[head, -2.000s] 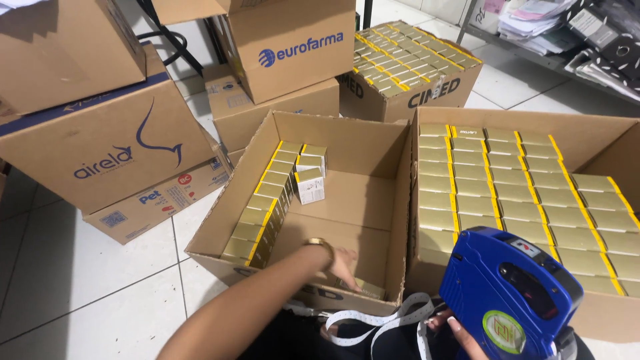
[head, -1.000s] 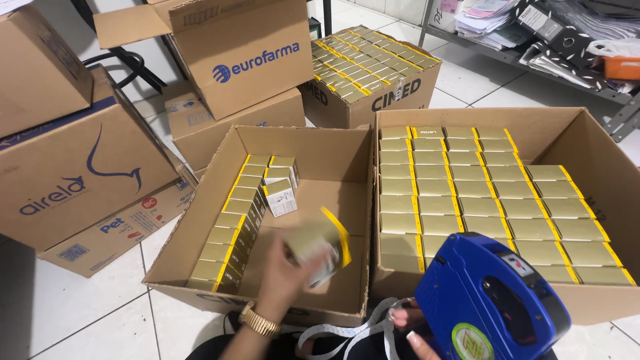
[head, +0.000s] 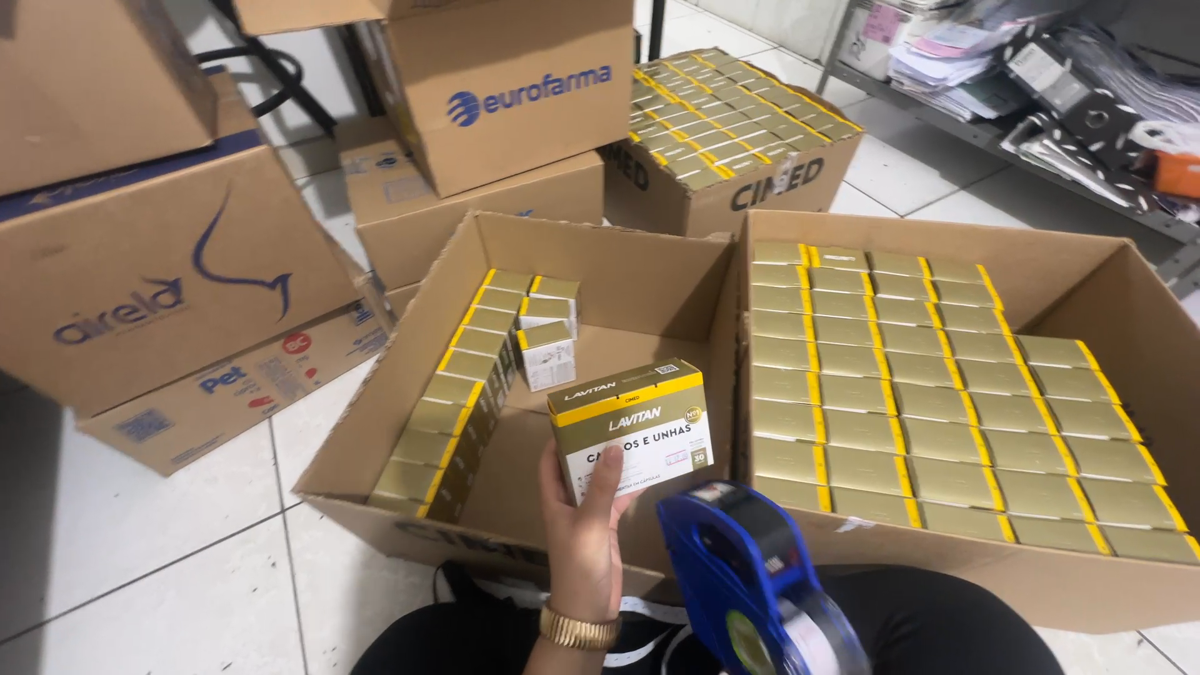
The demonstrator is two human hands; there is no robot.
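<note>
My left hand (head: 586, 511), with a gold watch band at the wrist, holds a gold, white and yellow Lavitan carton (head: 633, 431) upright, thumb across its front. The carton is over the middle cardboard box (head: 600, 244), where matching cartons (head: 469, 366) form a row along the left wall and several more (head: 547, 354) stand beside it. Just right of the held carton is a blue handheld labeler (head: 741, 572), slightly blurred, its black top facing up. My right hand (head: 724, 669) is almost wholly hidden at the bottom edge, below the labeler.
A larger box (head: 937, 230) of gold cartons stands at the right, touching the middle box. Behind is a Cimed box (head: 769, 187) filled with cartons. Closed boxes (head: 141, 272) and a Eurofarma box (head: 525, 122) are stacked left. Papers and binders lie on a metal shelf (head: 1012, 150).
My left hand, first reaching low into the middle box, has lifted a carton and now holds it upright nearer the labeler. The labeler has turned more upright.
</note>
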